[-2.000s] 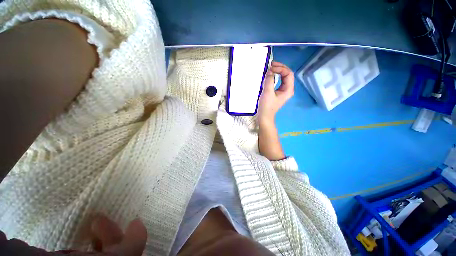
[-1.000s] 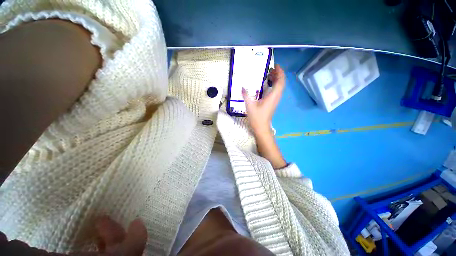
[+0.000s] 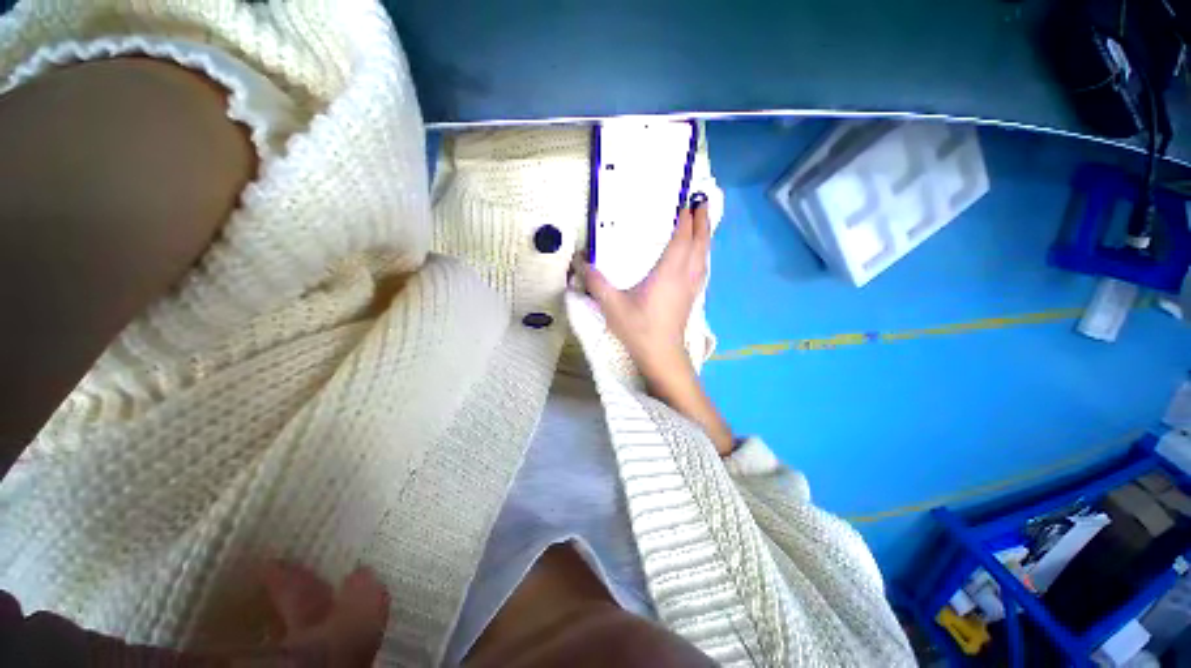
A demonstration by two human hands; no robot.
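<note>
A smartphone with a bright white screen and dark edges lies over my lap, its top end at the bench edge. My right hand spans its lower end, with the thumb at the left edge and the fingers at the right edge. It covers the phone's bottom. Part of my left hand shows blurred at the bottom left, cut off by the picture's edge. Its fingertips point up in front of the knitted cardigan, and I see no object in them.
The dark green bench crosses the top. White foam trays stand tilted on the blue floor beyond my right hand. Black cables hang at the upper right near a blue frame. A blue crate of mixed parts is at the lower right.
My right hand has moved from the phone's right side and screen to grip its lower end. The phone has shifted slightly left, and its screen content has changed. My left hand has barely moved.
</note>
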